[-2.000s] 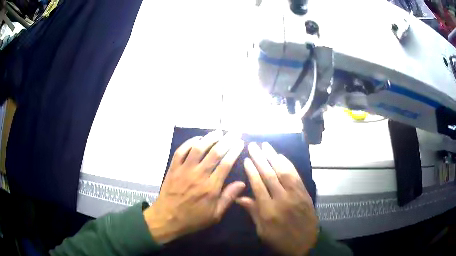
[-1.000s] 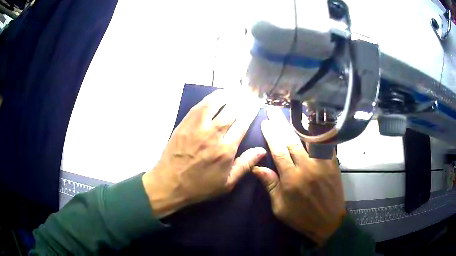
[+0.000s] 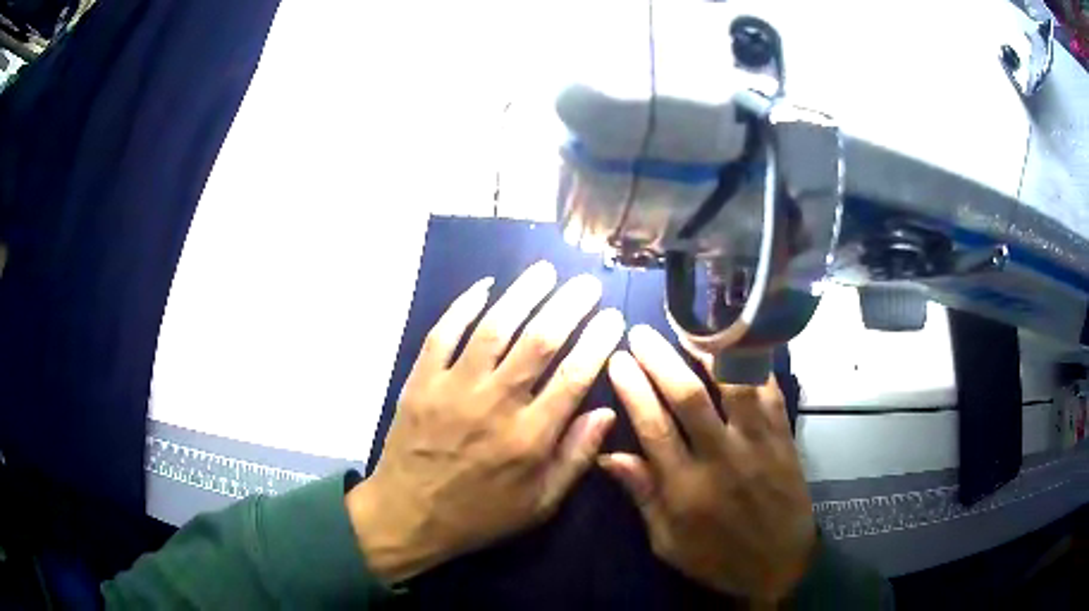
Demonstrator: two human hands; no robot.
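Note:
A navy cloth piece (image 3: 484,248) with a straight far edge lies flat on the table under both hands and runs beneath the sewing machine head (image 3: 669,155). My left hand (image 3: 478,430) lies palm down on it, fingers spread. My right hand (image 3: 717,477) lies palm down beside it, partly behind the machine's front parts. Both hands press the cloth without gripping it. The presser foot area (image 3: 633,255) is just beyond my fingertips, in glare; the needle cannot be made out. The shiny metal guard (image 3: 764,251) loops in front of the head.
A large navy cloth (image 3: 108,239) covers the table's left side and hangs off it. A narrow navy strip (image 3: 989,406) lies at the right under the machine arm. The ruler tape (image 3: 221,463) runs along the front edge.
The navy piece has moved away from me, its far edge now under the machine head. Since one second ago my hands have drawn back towards me, baring more of its far part.

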